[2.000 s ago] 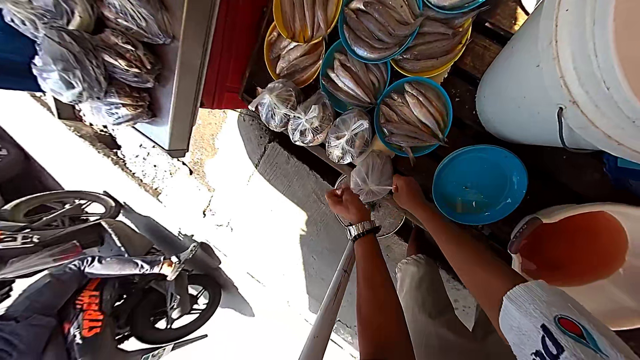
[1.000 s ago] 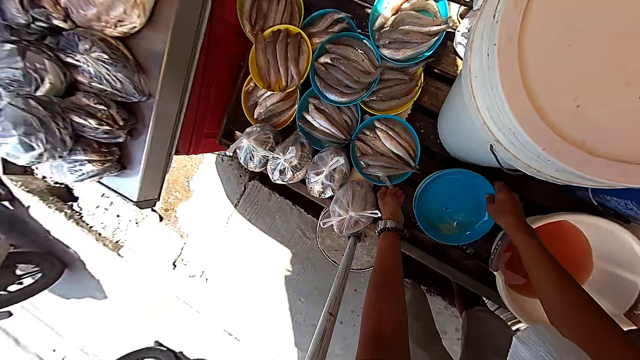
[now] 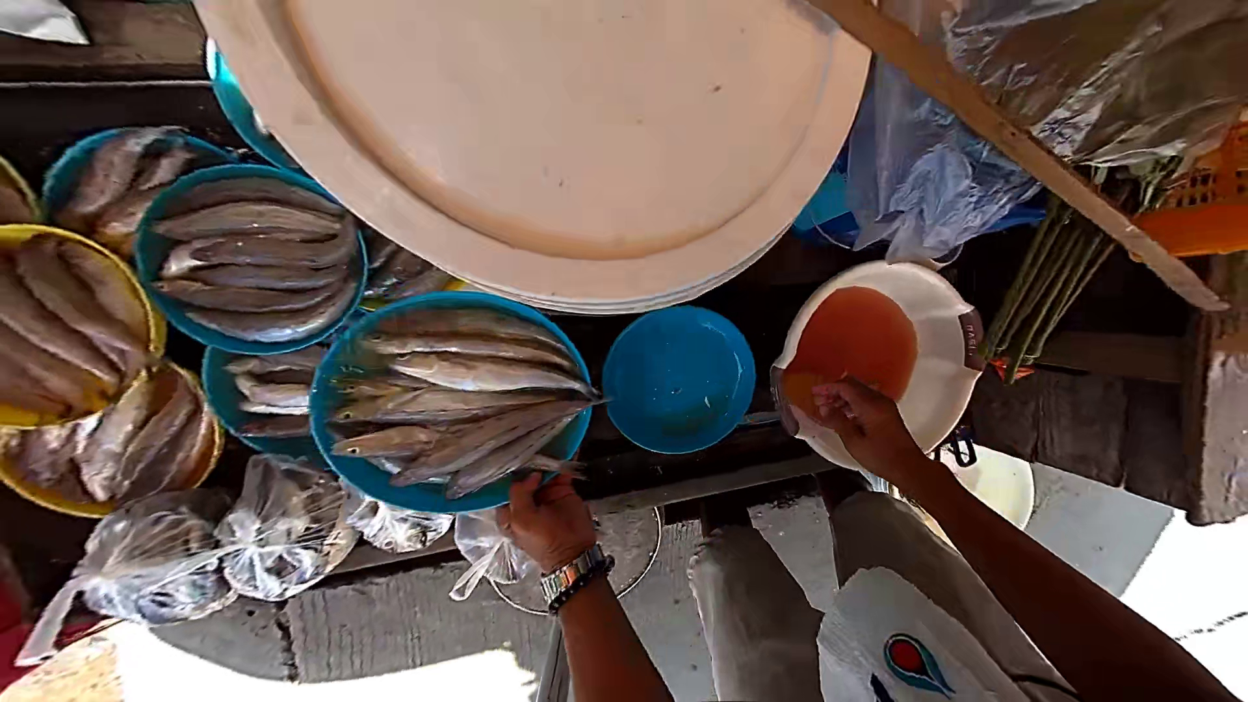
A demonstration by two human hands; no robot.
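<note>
My left hand (image 3: pixel 548 522), with a metal watch and a dark bracelet on its wrist, is at the lower right rim of a blue plastic bowl of fish (image 3: pixel 453 395), its fingertips partly hidden at the rim. A tied clear plastic bag (image 3: pixel 490 554) hangs just beside it. My right hand (image 3: pixel 863 419) is over a white basin (image 3: pixel 941 361) of reddish liquid (image 3: pixel 858 336), fingers curled; whether they hold anything is unclear. Between the hands sits a blue bowl (image 3: pixel 679 380) with a little liquid in it.
A large round white lid (image 3: pixel 585 127) on a bucket lies ahead. Several blue and yellow bowls of fish (image 3: pixel 253 258) stand left, with knotted plastic bags (image 3: pixel 283 526) along the edge. At right are a wooden stick (image 3: pixel 1033 146), blue plastic bags (image 3: pixel 936 185), green stalks (image 3: pixel 1053 263) and an orange basket (image 3: pixel 1199 214).
My right hand has moved from the small blue bowl to over the white basin. My left hand has moved from the tied bag to the fish bowl's rim. The view has turned and shifted strongly.
</note>
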